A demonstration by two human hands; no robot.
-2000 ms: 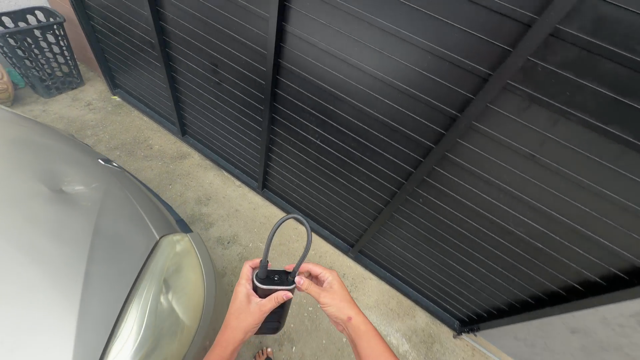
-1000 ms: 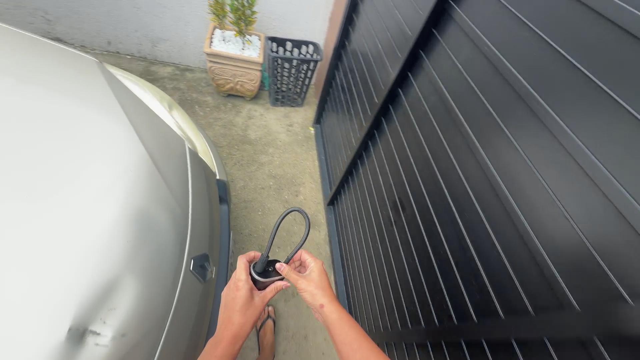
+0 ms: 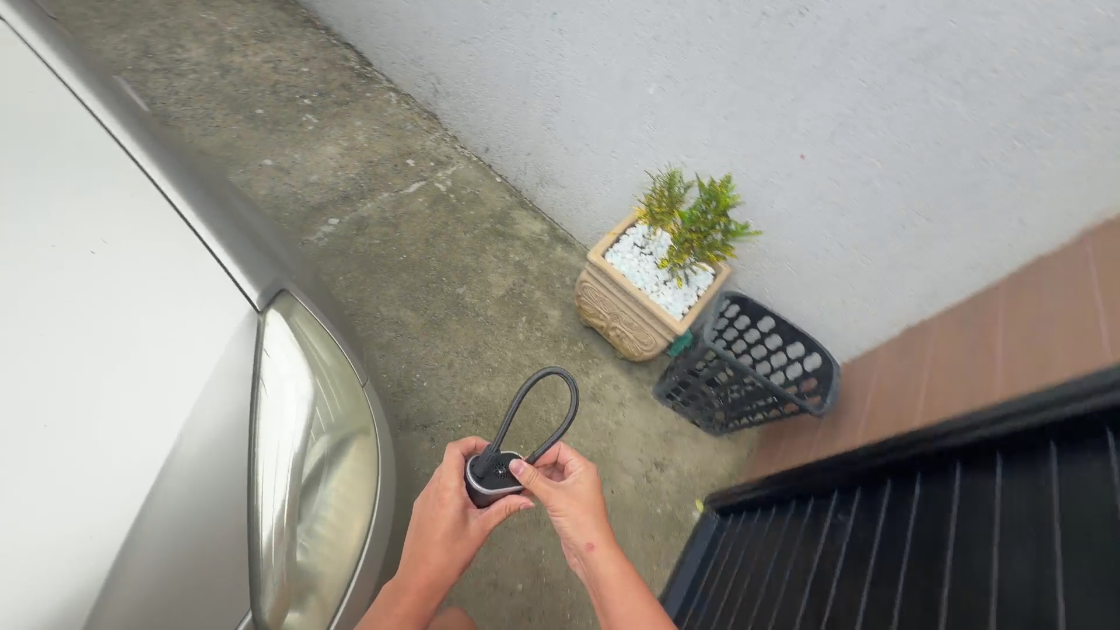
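A small black device with a silver rim (image 3: 493, 474) and a looped dark hose (image 3: 573, 394) rising from its top sits between my hands, low in the middle of the head view. My left hand (image 3: 451, 516) wraps round the device's body from the left, thumb across its near side. The fingers of my right hand (image 3: 569, 494) pinch the hose's right end where it meets the top, with the thumb on the top face. Whether that end is seated in the device cannot be told. The device's lower part is hidden behind my left hand.
A silver car's hood (image 3: 105, 350) and headlight (image 3: 319, 472) lie close on the left. Ahead stand a planter (image 3: 612, 306) with a shrub and white pebbles, and a black plastic basket (image 3: 752, 367), by a pale wall (image 3: 787, 131). A black slatted gate (image 3: 901, 534) is at lower right.
The view has swung left, away from the gate, and now shows the wall, planter and headlight. Both hands stay on the device and its hose loop still stands up.
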